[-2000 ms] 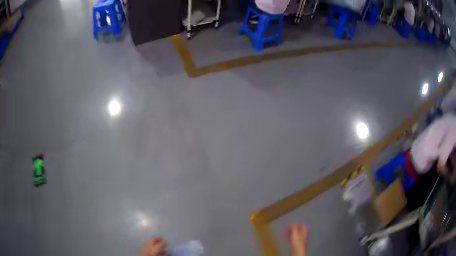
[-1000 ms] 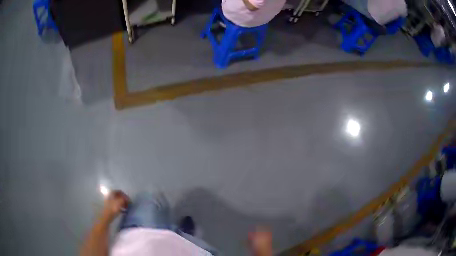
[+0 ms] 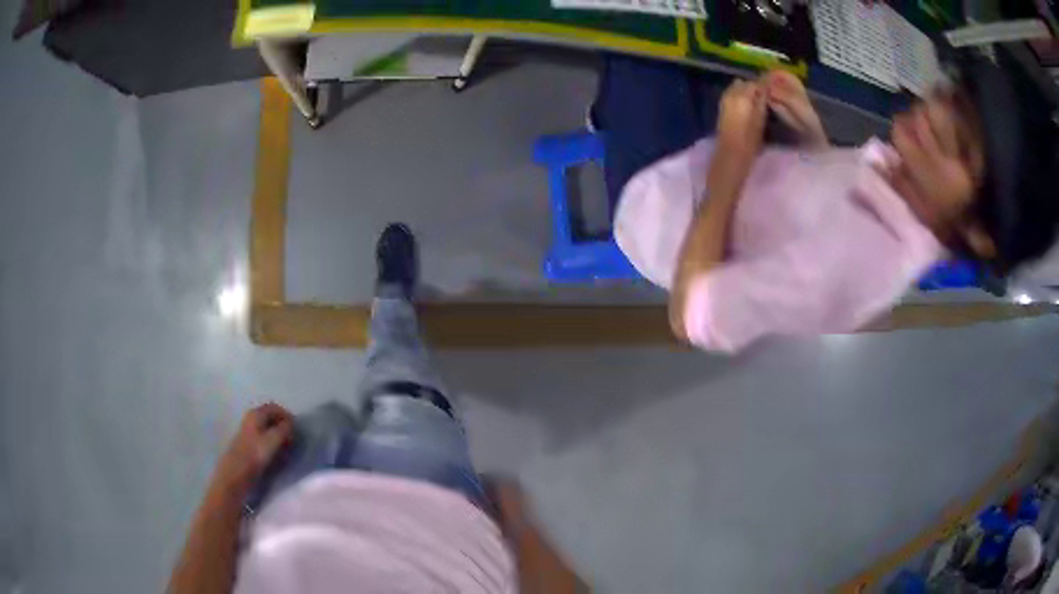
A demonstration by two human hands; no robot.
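My left hand hangs beside my left thigh at the lower left, fingers curled; I see nothing in it. My right hand is blurred beside my right hip at the bottom centre; its fingers cannot be made out. Nearest in front of me is a green-matted bench with yellow tape along its edge, at the top. On it a slotted white tray lies at the upper right, and part of another white board shows at the top edge.
A person in a pink shirt sits on a blue stool at the bench, hands together. Yellow tape runs across the floor under my leg. A white-framed shelf is under the bench. Blurred goods lie at the lower right.
The bench top and the seated person have come into view and look much nearer. My leg now reaches over the floor tape. My right hand has moved in from the right to my hip.
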